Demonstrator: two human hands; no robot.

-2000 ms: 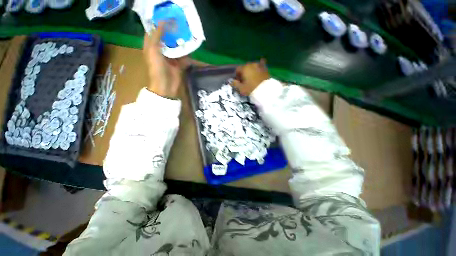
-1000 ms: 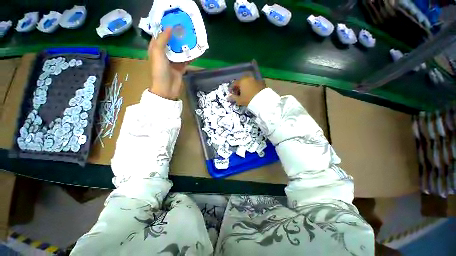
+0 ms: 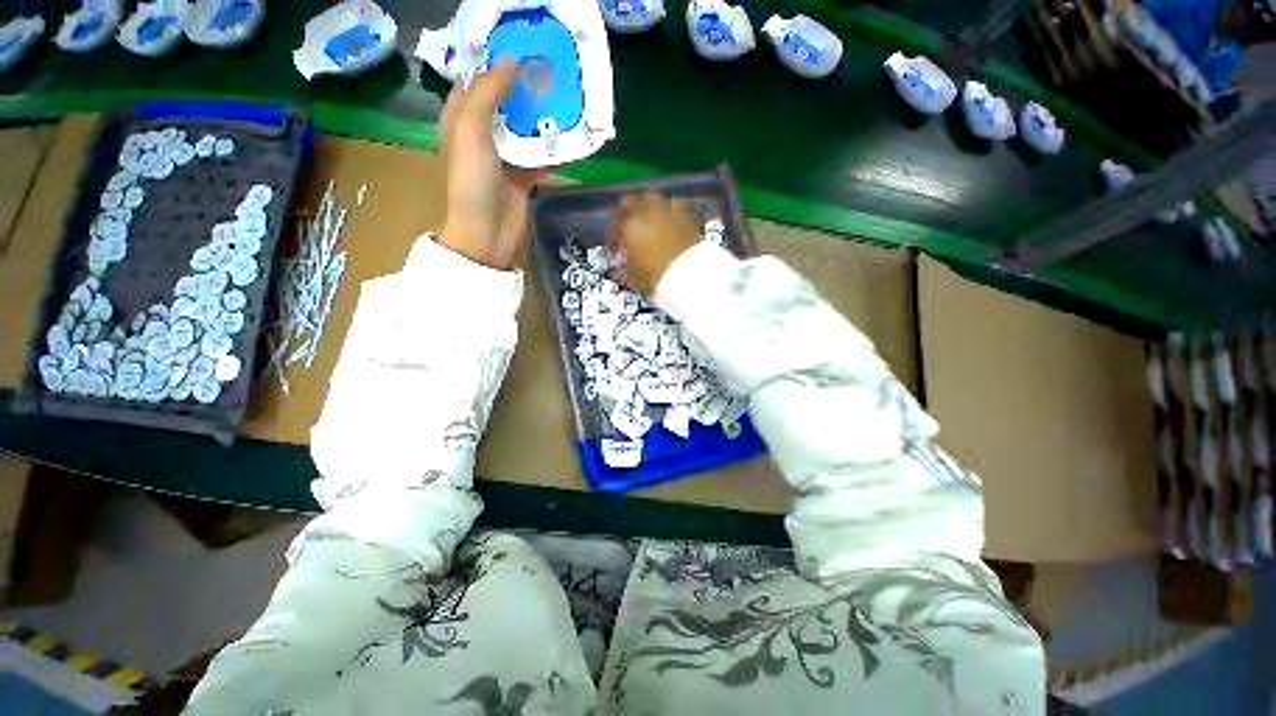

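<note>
My left hand holds a white housing with a bright blue inner part up over the belt's near edge, thumb on the blue area. My right hand is inside the far end of the dark grey centre tray, its fingers down at the heap of small white inserts. The fingers are blurred, and I cannot tell whether they grip an insert.
The green conveyor belt carries spaced white-and-blue housings. At left, a dark bin holds pale round discs, beside thin white rods on cardboard. Stacked dividers stand far right.
My right hand has moved slightly left within the centre tray, over the inserts. My left hand still holds the housing, a little further right in the picture.
</note>
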